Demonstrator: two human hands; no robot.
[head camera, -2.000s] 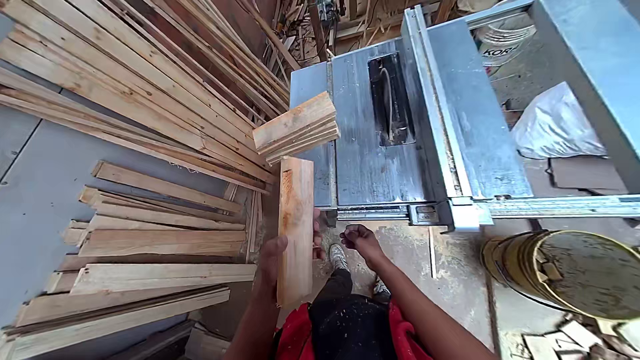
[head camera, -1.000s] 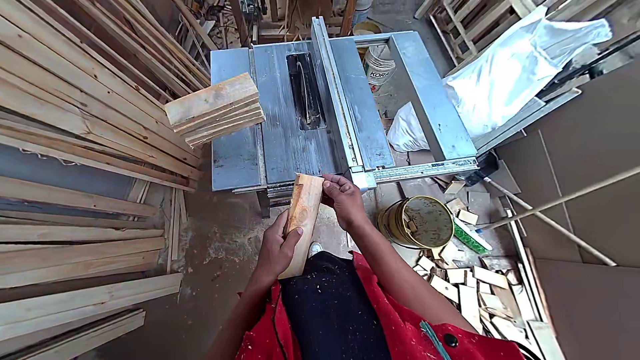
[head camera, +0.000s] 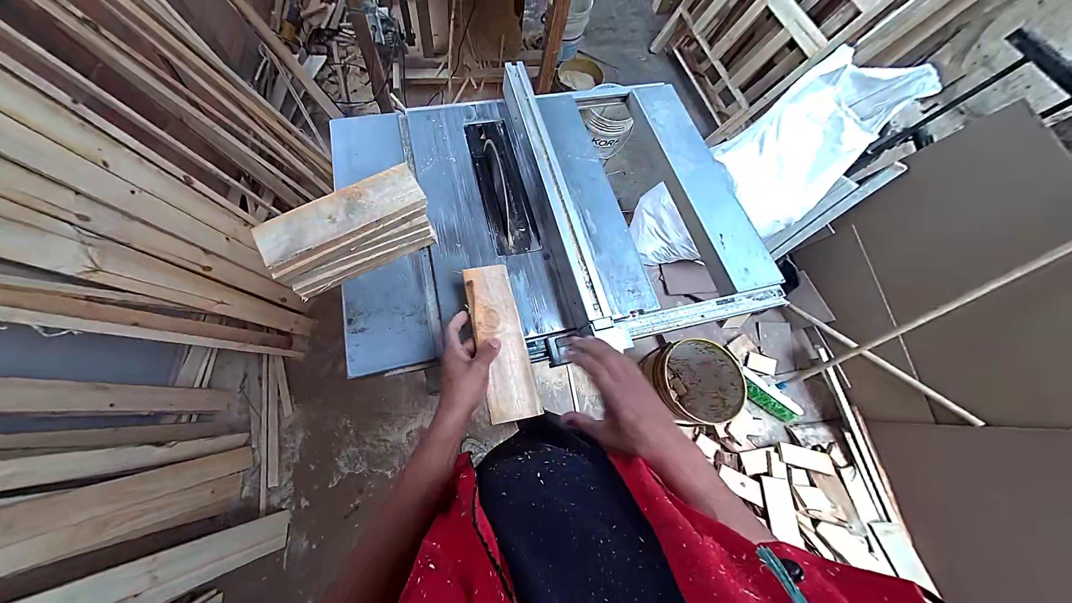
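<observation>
My left hand (head camera: 469, 360) grips a short wooden board (head camera: 502, 343) by its left edge, at the front edge of the table saw (head camera: 381, 310). The board's far end lies over the metal top, in front of the saw blade (head camera: 496, 180) in its dark insert. My right hand (head camera: 607, 381) is off the board, fingers spread, beside the near end of the rip fence (head camera: 557, 193) and its clamp. A stack of several short boards (head camera: 343, 218) rests on the left part of the saw top, overhanging its left edge.
Long boards (head camera: 109, 243) lean at the left, with more planks (head camera: 126, 494) below them. Right of my right hand stands a round bucket (head camera: 703, 381), with wood offcuts (head camera: 779, 494) and a green brush (head camera: 770, 398) on the floor. A white plastic sheet (head camera: 804, 142) lies farther right.
My right hand, which touched the board's far end one second ago, has come off it. My left hand has carried the board forward to the saw's front edge. The view has shifted.
</observation>
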